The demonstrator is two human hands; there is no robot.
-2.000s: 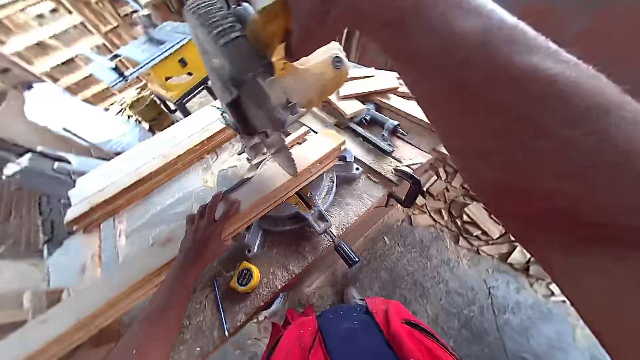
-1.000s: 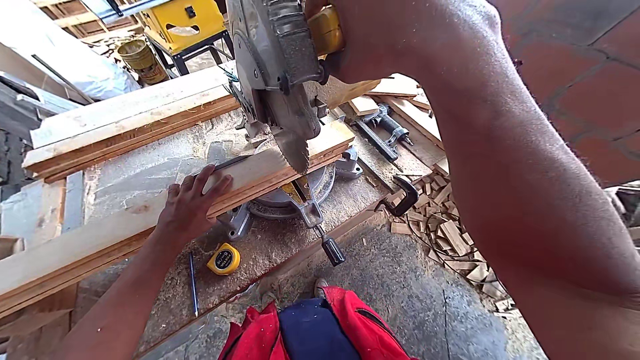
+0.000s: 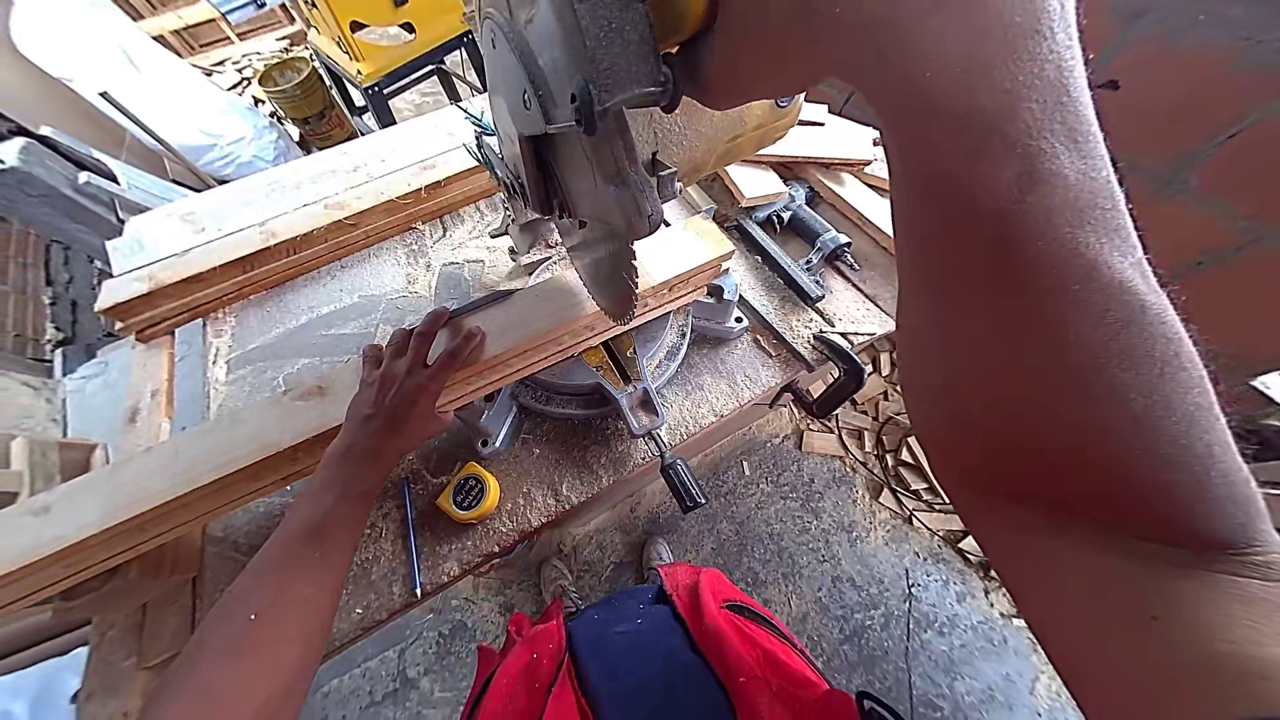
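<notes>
My left hand lies over a stack of long wooden boards, fingers spread on the top face and front edge. The boards cross the base of a miter saw. Above them near their right end hangs the saw's toothed blade, partly covered by its guard. My right hand is at the yellow saw handle at the top, mostly hidden by the saw head and my wrist. A yellow tape measure and a blue pencil or pen lie on the sawdust-covered bench in front of the boards.
Behind is another board stack. A pneumatic nailer lies right of the saw, near a black C-clamp on the bench edge. Wood offcuts cover the floor at right. A bucket and yellow machine stand behind.
The view has turned and shifted. My left hand stays on the boards and my right arm stays up at the saw; nothing else has plainly changed.
</notes>
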